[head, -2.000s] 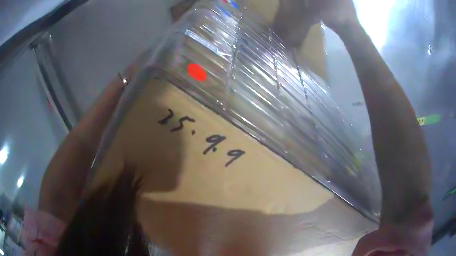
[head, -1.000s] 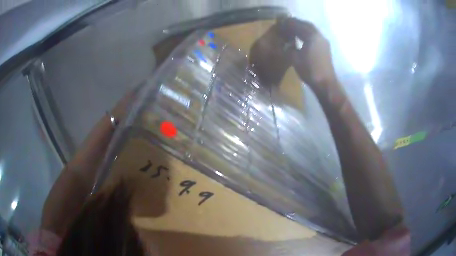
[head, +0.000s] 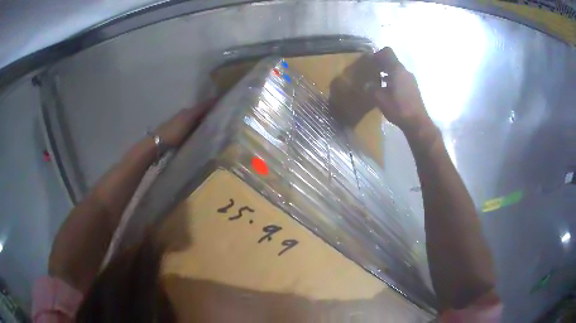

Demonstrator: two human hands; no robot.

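A stack of clear plastic blister trays (head: 316,158) leans against my body, held between both arms. A tan cardboard cover sheet (head: 246,258) with "25.9.9" written on it is on the near face. A large red dot sticker (head: 259,166) and tiny red and blue ones are on the tray edges. My right hand (head: 391,85) is closed at the far right end, over another tan cardboard face (head: 322,69). My left hand (head: 199,117) is on the stack's left side, its fingers hidden and blurred. A bracelet shows on the left wrist.
Glossy grey floor (head: 455,170) lies around the stack with a bright light reflection at upper right. A green and yellow floor marking (head: 503,201) is at the right. A pale line runs down the left. Yellow edging (head: 537,19) shows at the top right. Dark hair hangs in at the bottom left.
Compared with two seconds ago, the stack and right hand sit lower in the picture and the stack's far end with its cardboard shows. The floor marking has shifted left and down. The hold looks unchanged.
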